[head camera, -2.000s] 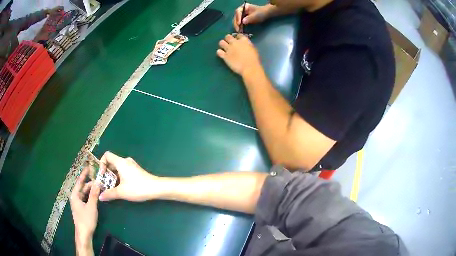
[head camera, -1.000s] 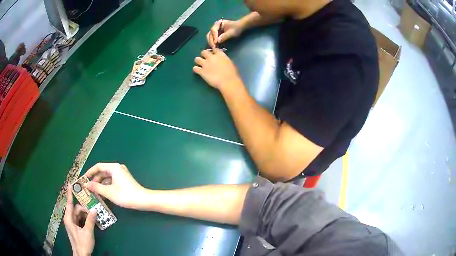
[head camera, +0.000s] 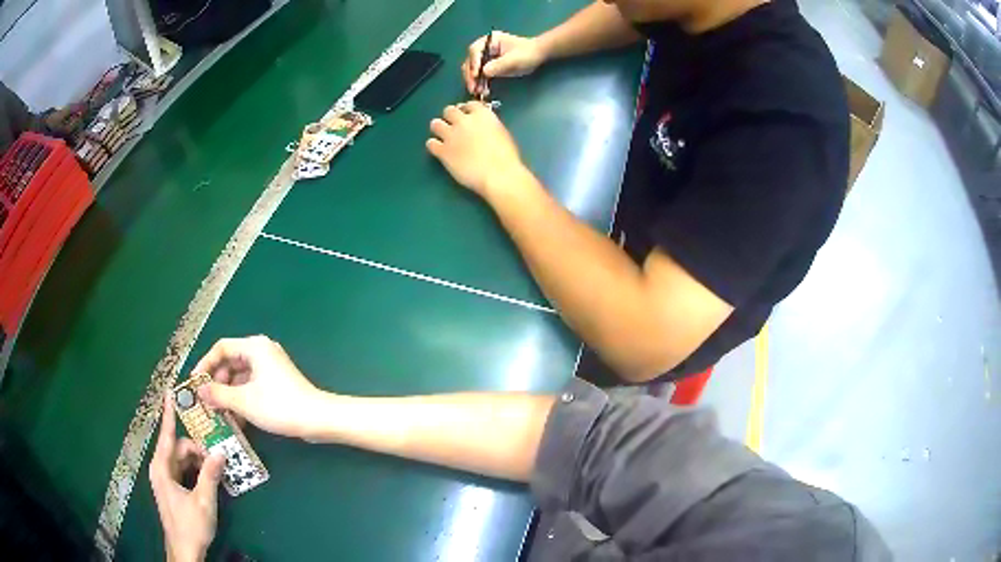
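Note:
A handset unit is held above the green surface at the lower left, with its beige housing, green board area, white key squares at the lower end and a grey round part at the upper end. My left hand grips its left edge, with the thumb near the keypad area. My right hand is at the upper end, with its fingers on the edge beside the round part. The fingertips partly hide the unit's upper right edge.
Several handset units lie grouped on the speckled strip, beside a dark smartphone. A coworker in a black shirt works with a thin tool on the right. Red trays stand at the far left. A white line crosses the surface.
From two seconds ago, the unit has turned so its full face shows. Since one second ago, hands and unit sit slightly higher and further right in view, and the right fingers remain at the upper end.

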